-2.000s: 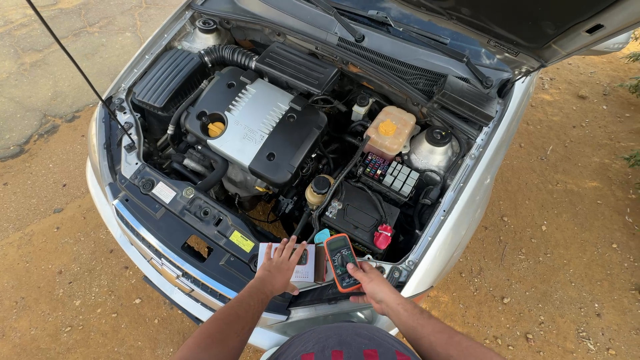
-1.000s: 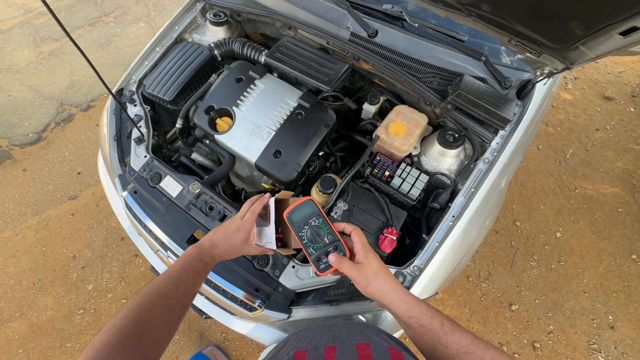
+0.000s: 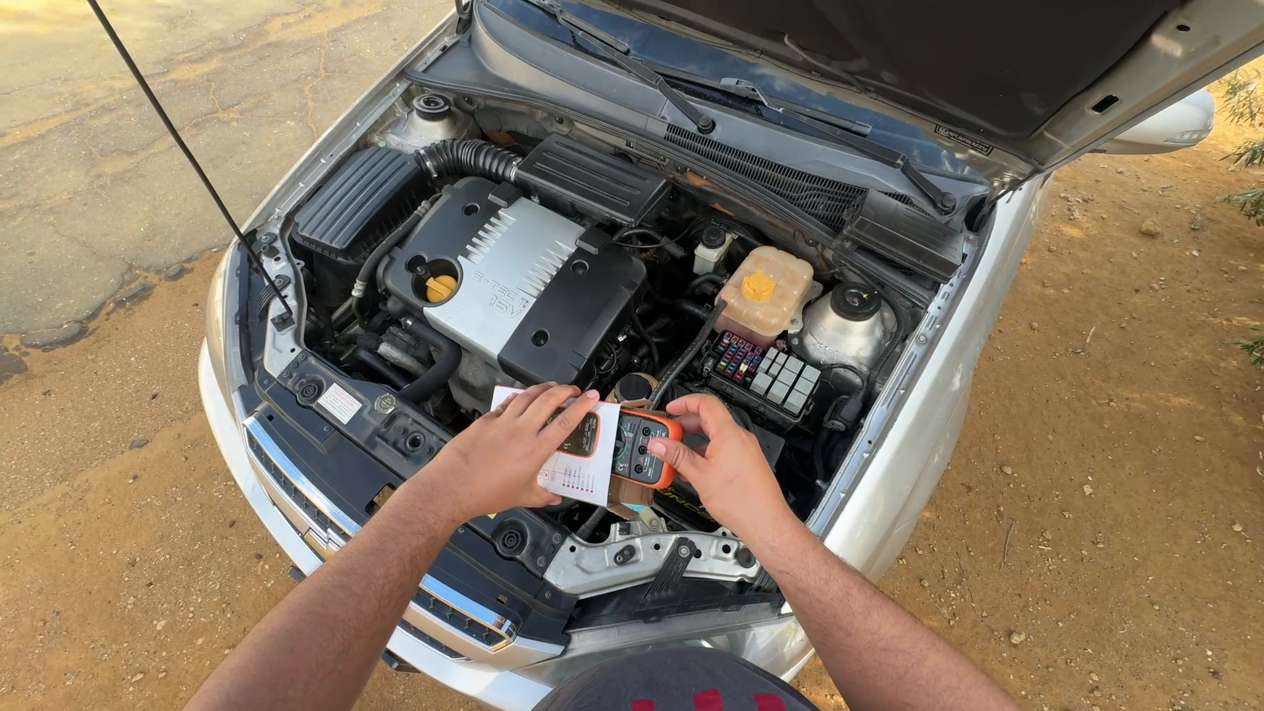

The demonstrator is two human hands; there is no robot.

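My left hand (image 3: 513, 444) grips a white printed cardboard box (image 3: 583, 476) with a meter pictured on it. An orange-edged digital multimeter (image 3: 647, 449) lies partly inside the box's open right end; its lower part with the sockets shows, and its display is hidden. The thumb and fingers of my right hand (image 3: 716, 459) hold the multimeter's outer end. Both hands are above the front of the engine bay, over the car battery (image 3: 686, 502), which they largely cover.
The engine cover (image 3: 494, 286) is at centre left. Behind my right hand are an open fuse box (image 3: 765, 375) and a coolant reservoir (image 3: 765, 291) with a yellow cap. A thin prop rod (image 3: 188, 153) rises at left; the raised hood (image 3: 889, 59) overhangs the upper right.
The multimeter was held outside the box, its display showing; now it is partly inside. The box has turned so that its open end faces right.
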